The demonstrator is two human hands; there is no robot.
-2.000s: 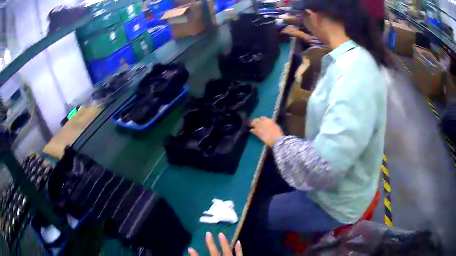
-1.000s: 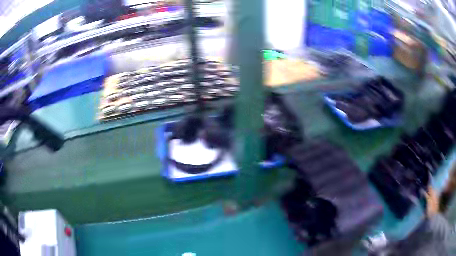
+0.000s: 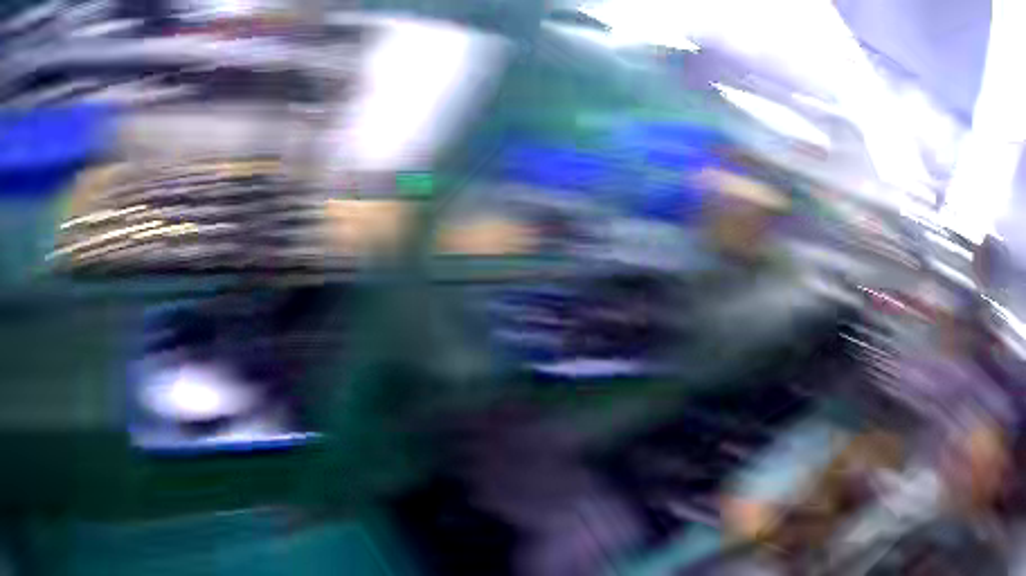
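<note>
The frame is heavily blurred. Neither my left hand nor my right hand can be made out. A blue tray [image 3: 225,441] with a bright white patch and dark parts in it lies on the green conveyor at the left. A second blue tray [image 3: 591,368] with dark contents lies further right. The stacked blister trays [image 3: 551,495] show as a dark, smeared block at the lower middle.
Rows of discs on a brown board [image 3: 186,219] lie behind the conveyor. A blue stack [image 3: 51,144] is at the far left. Blue crates [image 3: 619,163] and a carton [image 3: 737,208] are in the background. Blurred skin-coloured patches at the lower right appear to be another person's.
The view has swung left, then partly back right since one second ago. The white box has left the picture. The hand seen at the bottom two seconds ago is no longer visible.
</note>
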